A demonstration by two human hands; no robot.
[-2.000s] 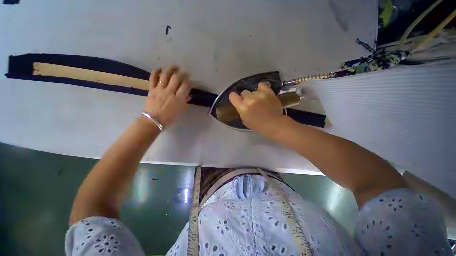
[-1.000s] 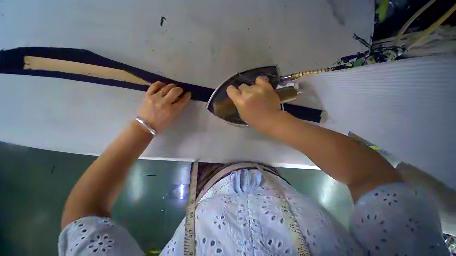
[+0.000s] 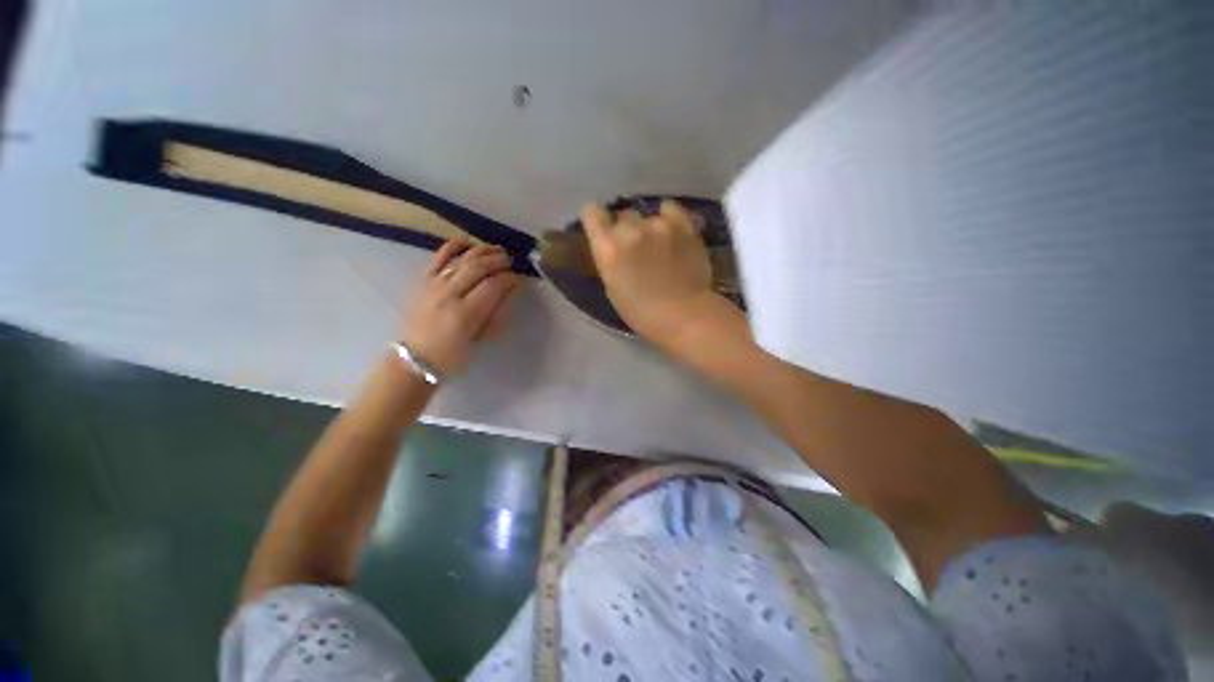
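Observation:
A navy-black garment strip (image 3: pixel 253 149) lies across the table, wider at its left end. A tan template (image 3: pixel 293 189) lies on it, with dark cloth along both edges, and tapers toward my left hand. My left hand (image 3: pixel 462 304) has its fingertips down on the strip at the end of the visible tan; whether they pinch it is unclear. My right hand (image 3: pixel 652 267) grips the iron (image 3: pixel 581 288), whose pointed tip rests on the strip just right of my left fingers. The strip right of the iron's tip is hidden.
The white pressing table (image 3: pixel 266 293) has its near edge just before my body. A large pale ribbed surface (image 3: pixel 985 240) covers the right side and hides the hose. A small dark mark (image 3: pixel 522 95) is on the table. A tape measure (image 3: pixel 550 573) hangs down my front. Green floor (image 3: pixel 160 466) shows below.
The iron's tip has come closer to my left fingers. The dark cloth now folds over more of the tan template's right part. The view has shifted, and the pale ribbed surface covers more.

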